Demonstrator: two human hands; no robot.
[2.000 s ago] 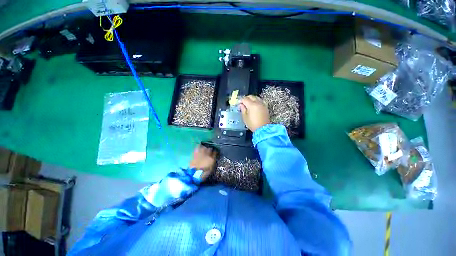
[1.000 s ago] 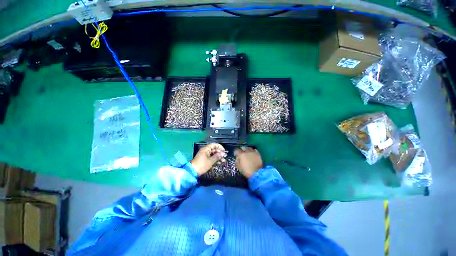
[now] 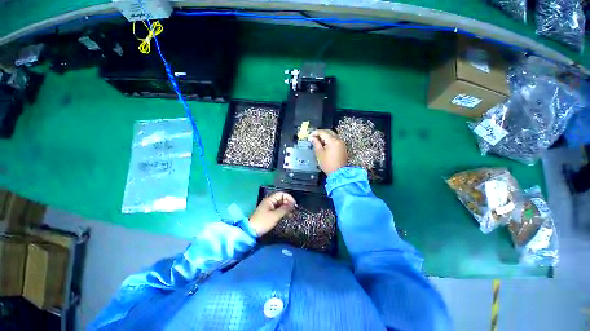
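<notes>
My right hand (image 3: 331,152) is at the middle of the black fixture (image 3: 309,106), its fingertips pinched beside the yellow piece (image 3: 304,130) and just above the silver metal block (image 3: 301,159). Any part between those fingertips is too small to tell. My left hand (image 3: 273,212) is over the left side of the front tray (image 3: 333,223), thumb and fingers together at what looks like a tiny metal part. The front tray holds a dark reddish-brown heap of small metal parts (image 3: 307,227).
Left tray (image 3: 252,136) and right tray (image 3: 363,143) of small parts flank the fixture. A labelled zip bag (image 3: 157,166) and black case (image 3: 171,64) lie left. A cardboard box (image 3: 469,84) and bags of parts (image 3: 482,194) stand right. A blue cord (image 3: 187,113) hangs at left.
My right hand has moved from the front tray up to the yellow piece on the fixture. My left hand stays at the front tray. The camera view has shifted slightly.
</notes>
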